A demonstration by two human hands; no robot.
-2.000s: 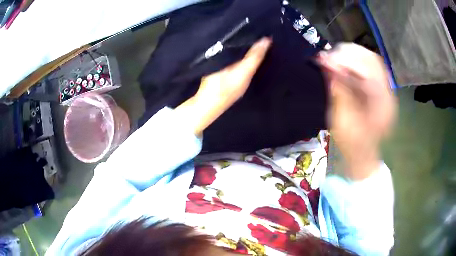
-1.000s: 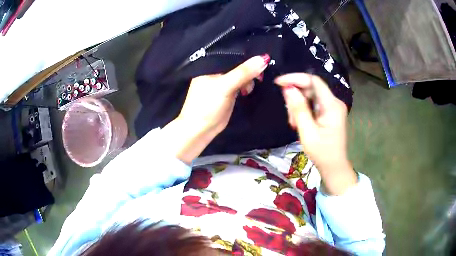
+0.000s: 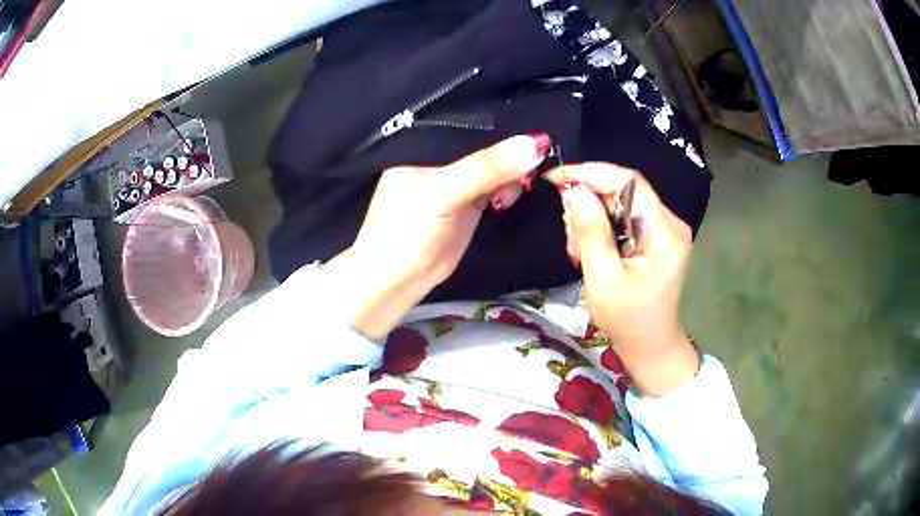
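Note:
The black garment (image 3: 404, 60) lies over my lap, with a white floral trim (image 3: 605, 55) along its right side and an opened metal zip (image 3: 398, 123) at its upper left. My left hand (image 3: 444, 207) pinches a fold of the garment between thumb and fingertips. My right hand (image 3: 630, 242) is just to its right, fingertips pinched together close to the left ones. The small dark metal snips (image 3: 625, 217) lie in the right palm. A tiny thin glint shows between the fingertips; I cannot tell if it is a needle.
A pink tub (image 3: 174, 264) stands on the floor at the left, beside a grey tray of small bobbins (image 3: 161, 176). A white-covered table (image 3: 202, 45) crosses the upper left. A grey panel with a blue edge (image 3: 827, 76) stands at the upper right.
My right hand has come down and left from the trim to meet my left hand. My left hand has turned to pinch the cloth. The garment has shifted slightly, showing more zip.

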